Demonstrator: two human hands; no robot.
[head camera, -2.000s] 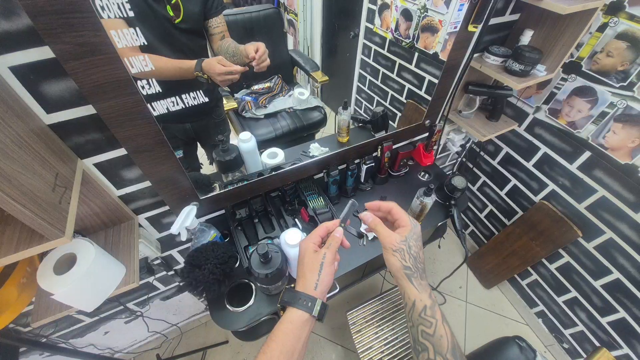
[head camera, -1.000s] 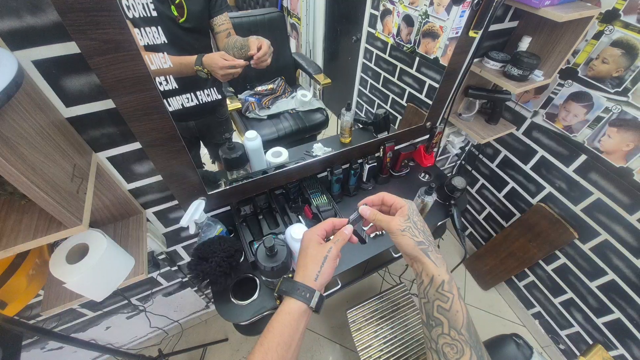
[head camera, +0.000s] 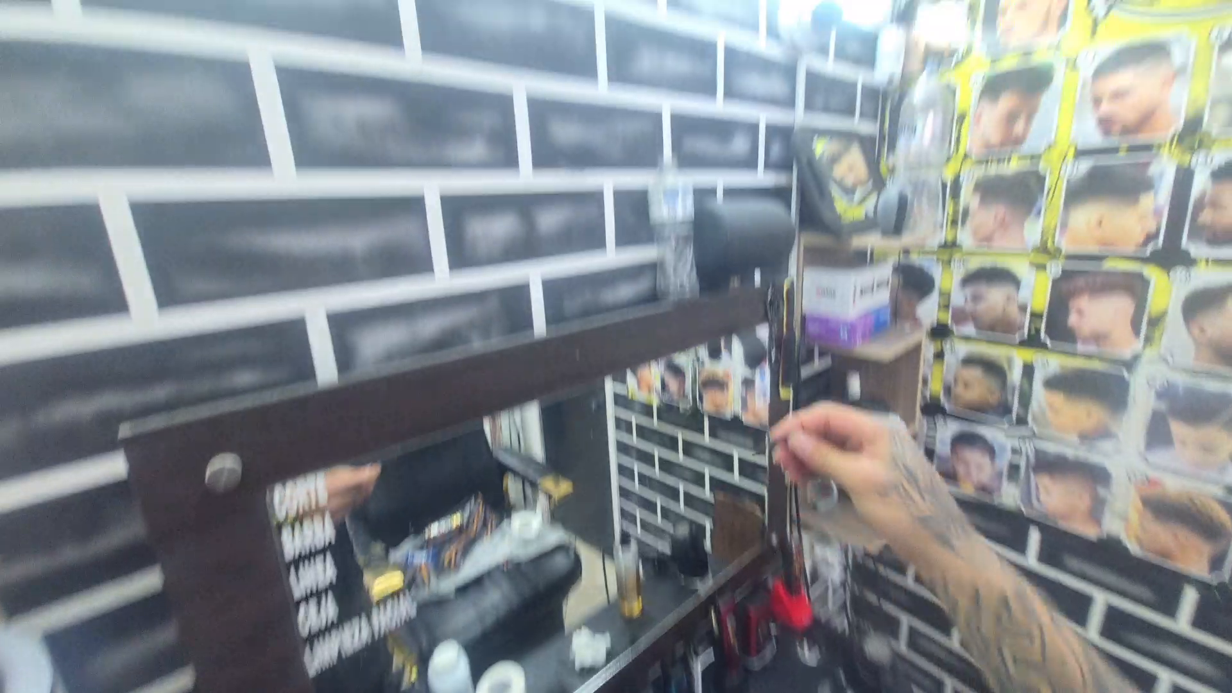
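Observation:
My right hand (head camera: 833, 457), on a tattooed forearm, is raised beside the right edge of the dark wooden mirror frame (head camera: 462, 371). Its fingers are bent near the cords and slim items hanging at that edge; blur hides whether it grips one. Below the hand, a red object (head camera: 792, 604) is near the lower right corner of the frame. A clear plastic bottle (head camera: 677, 236) and a dark cylinder (head camera: 743, 239) stand on top of the frame. My left hand is out of view; a blurred hand shows in the mirror.
A wooden shelf (head camera: 866, 345) at the right holds a white and purple box (head camera: 847, 303). Haircut posters (head camera: 1092, 298) cover the right wall. The mirror reflects a black barber chair (head camera: 491, 616) and an amber bottle (head camera: 628, 582). Clippers (head camera: 741, 630) are partly visible below the frame.
The view has swung up to the mirror's top. My hands were together holding a small dark item over the counter; now my right hand is up at the frame's right edge and my left has left view.

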